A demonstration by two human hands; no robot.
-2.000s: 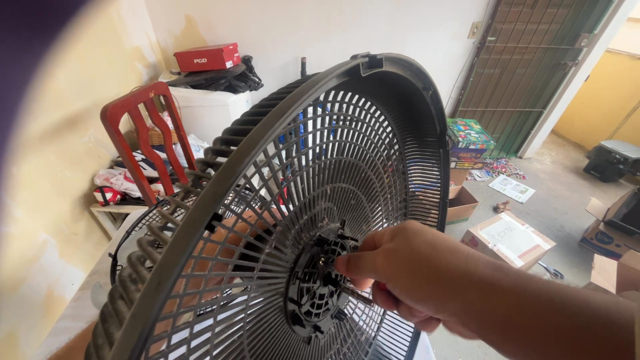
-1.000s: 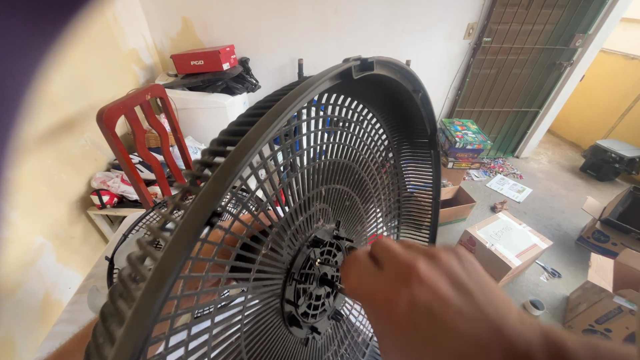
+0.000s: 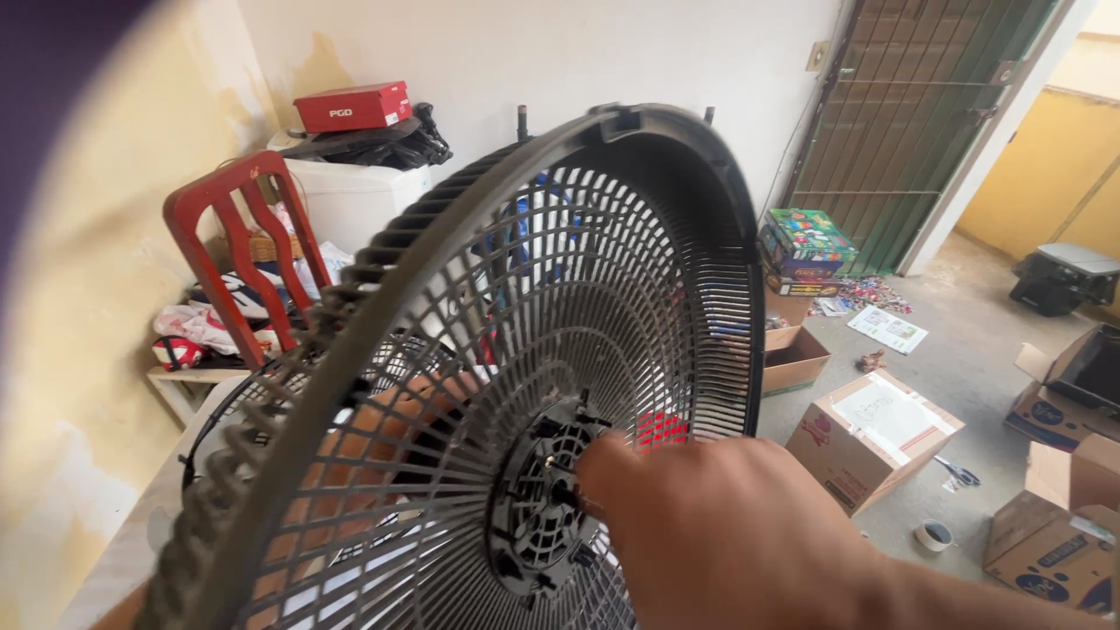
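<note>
A black plastic fan guard (image 3: 604,324) stands upright and tilted before me, its hollow inner side facing me. At its centre is a round black hub plate (image 3: 542,499) with clips and a small brass-coloured spot. My right hand (image 3: 700,507), blurred, has its fingertips at the right side of this hub; whether they pinch a small part there cannot be seen. My left hand (image 3: 437,402) is behind the guard, seen only in part through the ribs, and its grip is hidden. Another black fan grille (image 3: 407,359) lies behind, at the left.
A red wooden chair (image 3: 254,254) and a white appliance (image 3: 359,197) bearing a red box (image 3: 353,107) stand at the back left. Cardboard boxes (image 3: 866,446), scissors (image 3: 958,472) and a roll of tape (image 3: 934,535) are on the floor at right. A table edge (image 3: 131,534) shows lower left.
My right hand has changed its pose at the hub; two seconds ago its fingers pinched a thin rod-like thing there, which now cannot be made out. The guard stays upright.
</note>
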